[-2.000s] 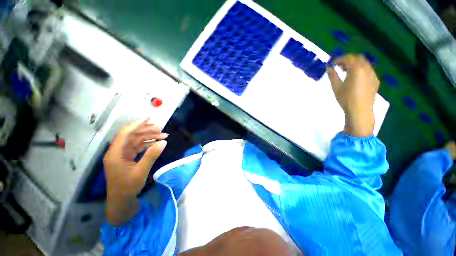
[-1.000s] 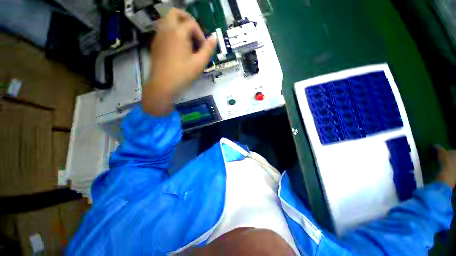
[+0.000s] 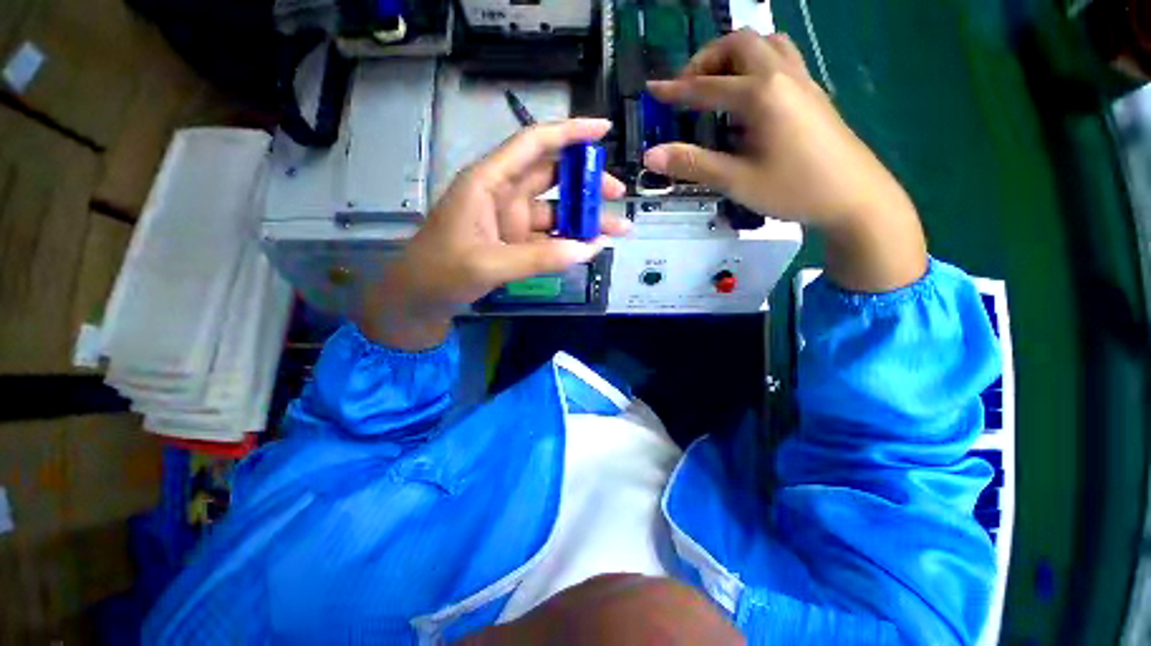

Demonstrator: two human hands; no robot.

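Observation:
My left hand holds a dark blue housing upright between thumb and fingers, above the front edge of the white bench machine. My right hand is over the right station of the machine, with thumb and forefinger on either side of a second blue housing at the dark fixture. Whether the fingers press on that housing or it rests free in the fixture is hard to tell. The fingertips partly hide the fixture.
The front panel has a red button, a dark green button and a touchscreen. A stack of white flat trays lies left. The white tray with blue housings is partly behind my right sleeve. Brown cartons stand far left.
My right hand has come from the tray side to the machine's fixture. My left hand has moved back from the machine and now shows a blue housing. The view has turned left.

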